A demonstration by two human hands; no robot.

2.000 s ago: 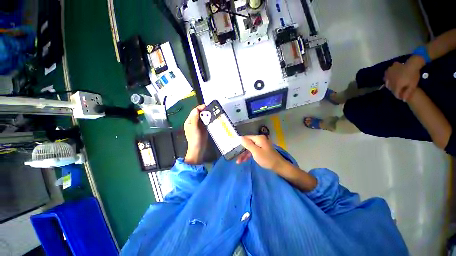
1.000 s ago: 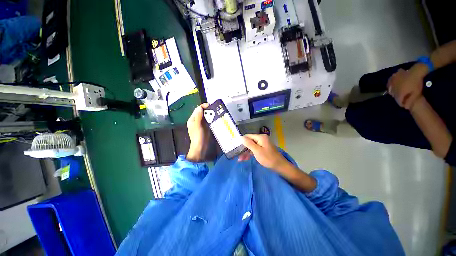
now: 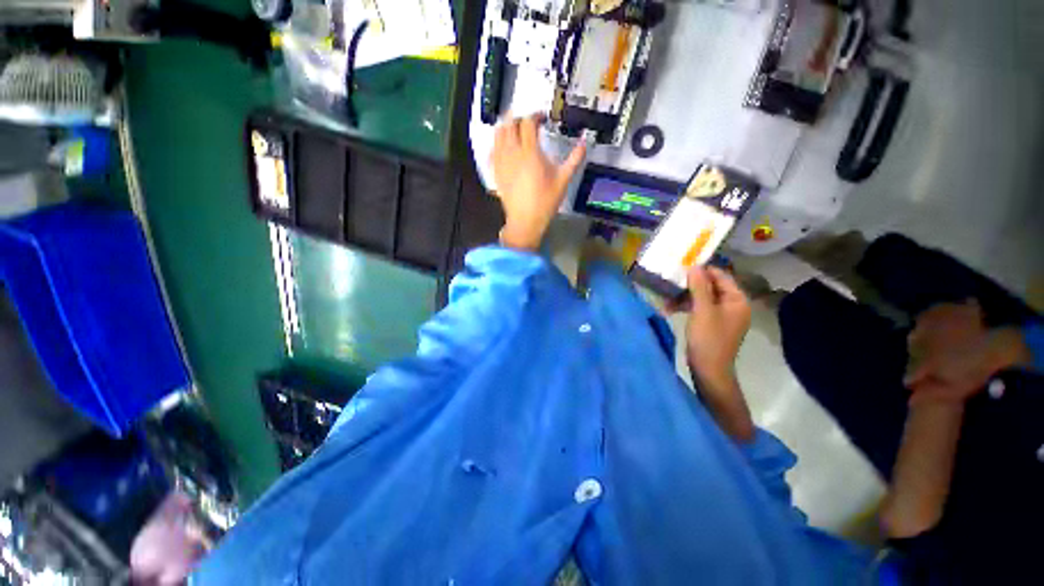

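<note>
My right hand (image 3: 718, 315) holds an open-back phone assembly (image 3: 694, 235) by its lower end, in front of the white machine's screen (image 3: 624, 197). The phone shows a silver-white battery area, an orange strip and a pale camera plate at its upper end. My left hand (image 3: 532, 172) has its fingers spread at the near edge of the machine's left station, with fingertips at the fixture nest. Another phone assembly (image 3: 600, 63) lies in that nest. Whether the fingertips touch the nest or phone is unclear.
The right station (image 3: 805, 57) also holds a phone unit. A black tray (image 3: 369, 204) with one phone (image 3: 271, 172) in its left pocket lies on the green bench (image 3: 206, 246). A clear bag (image 3: 315, 71) and blue tote (image 3: 86, 303) are at left. A person's clasped hands (image 3: 956, 349) are at right.
My left hand has let go of the held phone and reached forward to the left station. My right hand has moved right with the phone, now tilted the other way. The view has shifted closer to the machine.
</note>
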